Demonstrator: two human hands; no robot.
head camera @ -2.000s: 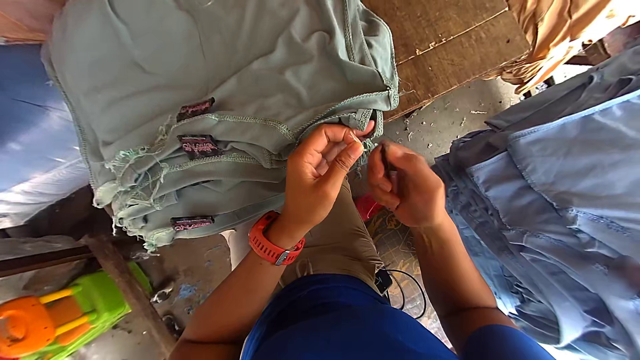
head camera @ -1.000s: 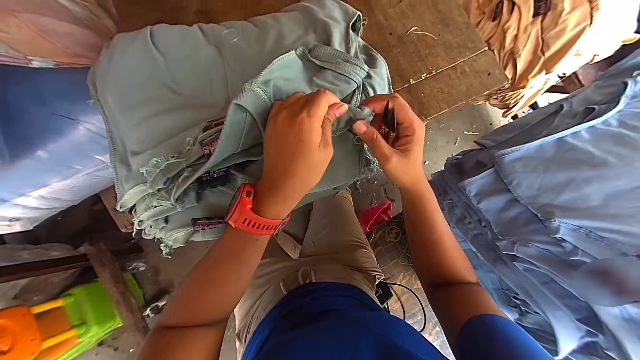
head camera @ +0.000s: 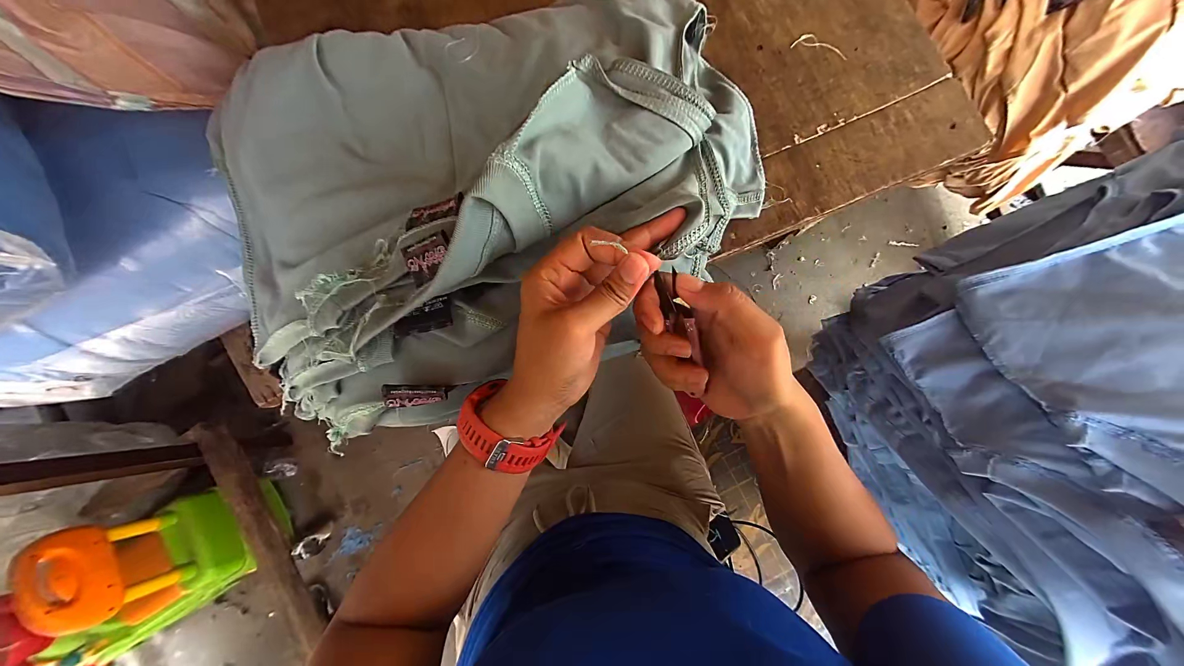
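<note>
Sage-green garments (head camera: pixel 370 120) with overlocked seams, frayed threads (head camera: pixel 342 314) and dark woven labels (head camera: pixel 425 254) lie stacked on a wooden table. My left hand (head camera: pixel 578 305), with a red watch strap at the wrist, pinches a short pale thread (head camera: pixel 609 244) between thumb and fingers at the garment's seamed edge. Small dark thread snips (head camera: pixel 680 319) are in my right hand (head camera: pixel 726 347), blades pointing up beside my left thumb. The fingertips of both hands are close together. Whether the blades touch any cloth cannot be told.
Bare wooden tabletop (head camera: pixel 860 120) shows at the upper right, with loose thread on it. Blue-grey garments (head camera: pixel 1064 370) are piled at the right, tan cloth (head camera: pixel 1045 83) beyond. A blue bundle (head camera: pixel 120 231) is at the left, above a green and orange plastic toy (head camera: pixel 139 573).
Two seconds ago the top garment lay flatter; now its seamed part is folded up over the pile. From one second ago, my left hand has shifted toward the snips and now shows a thread.
</note>
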